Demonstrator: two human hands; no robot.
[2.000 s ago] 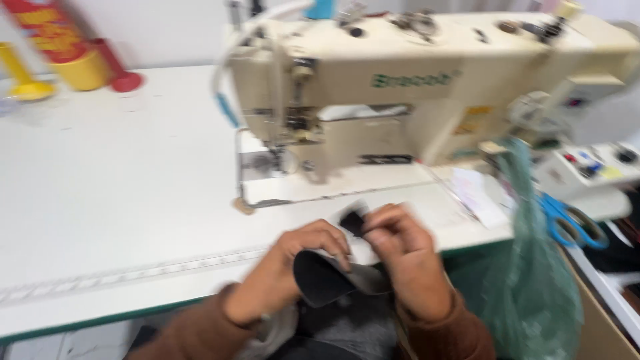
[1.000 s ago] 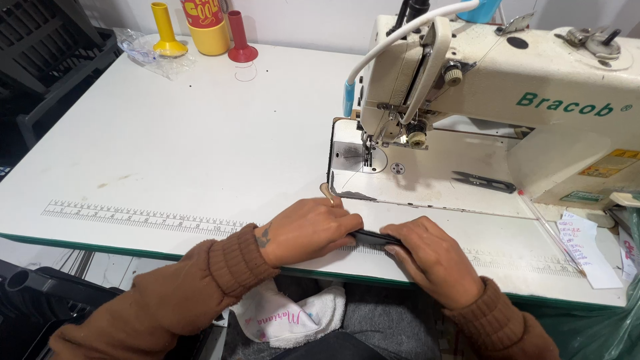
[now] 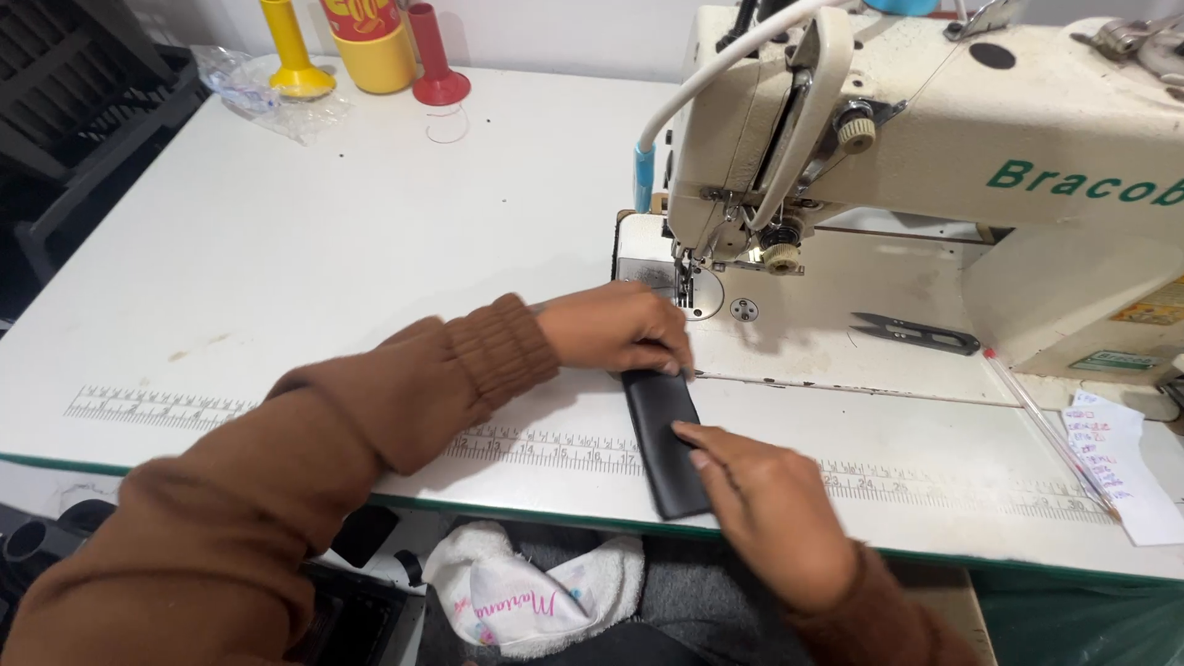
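Observation:
A folded black strip of smooth, leather-like material (image 3: 661,453) lies across the printed ruler at the table's front edge, its far end just short of the sewing machine's needle plate. The fingers of my left hand (image 3: 624,328) grip that far end, close to the presser foot (image 3: 684,277). My right hand (image 3: 763,504) touches the strip's right side near the middle, thumb and fingers against it. The Bracob sewing machine (image 3: 906,120) stands behind both hands. Its needle area is partly in view above my left hand.
Black thread snips (image 3: 916,333) lie on the machine bed. A pen (image 3: 1050,430) and a written-on paper slip (image 3: 1128,472) are at right. Yellow (image 3: 299,74) and red (image 3: 438,69) spools, a bottle (image 3: 372,46) and plastic wrap stand at the back left. A white cloth (image 3: 536,592) rests on my lap.
The black piece was held up in both hands two seconds ago, then low between them at the table edge; now it lies flat, pointing toward the machine. My right hand has moved nearer the front edge.

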